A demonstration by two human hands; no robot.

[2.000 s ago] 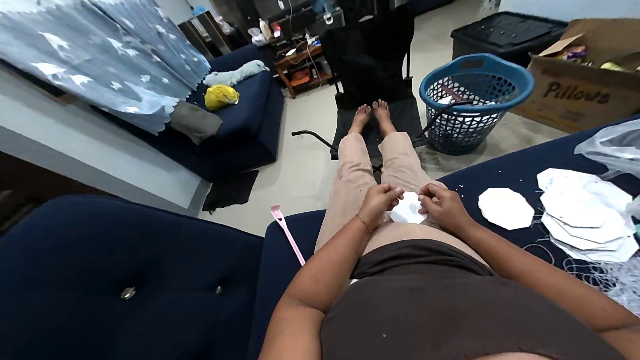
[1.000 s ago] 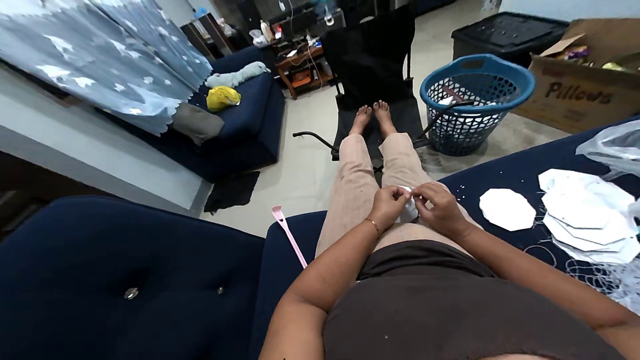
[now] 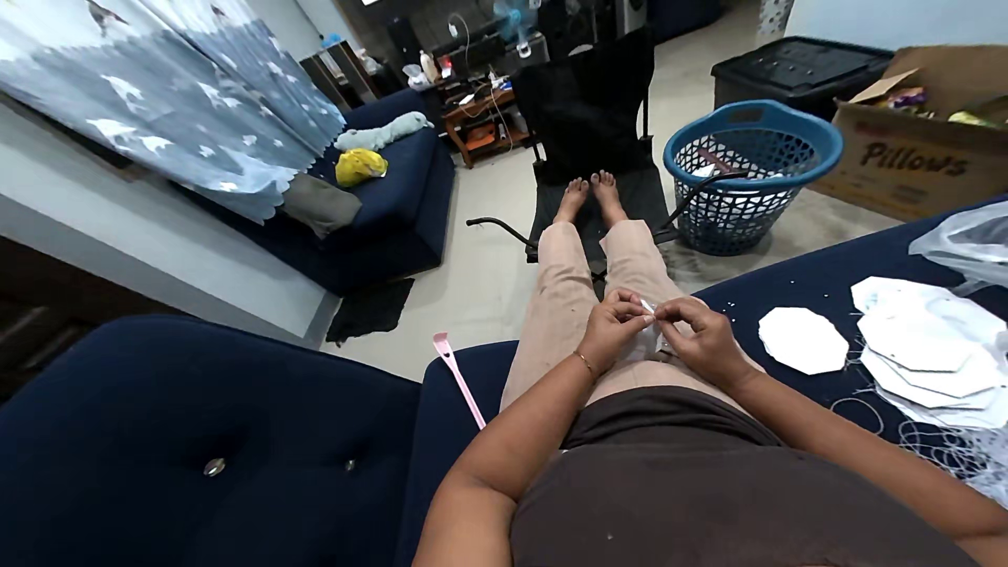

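Observation:
Above my lap, my left hand (image 3: 618, 327) and my right hand (image 3: 701, 335) pinch a small white piece (image 3: 647, 307) between their fingertips, which nearly meet. Its material cannot be told, and my fingers cover much of it. Something pale and partly see-through hangs below them against my trousers. To the right, on the dark blue sofa seat, lies a single white many-sided piece (image 3: 803, 340). Beside it is a loose stack of similar white pieces (image 3: 929, 346), with a tangle of white string (image 3: 957, 457) at its near edge.
A pink long-handled back scratcher (image 3: 459, 378) lies left of my thigh. My feet rest on a black folding chair (image 3: 591, 118). Right of it stand a blue plastic laundry basket (image 3: 752, 150), an open cardboard box (image 3: 921, 157) and a black lidded bin (image 3: 799, 67). A clear plastic bag (image 3: 972, 244) lies behind the stack.
The white piece lay flat and broad between my hands two seconds ago; now only a small part shows at my fingertips. My hands have come closer together.

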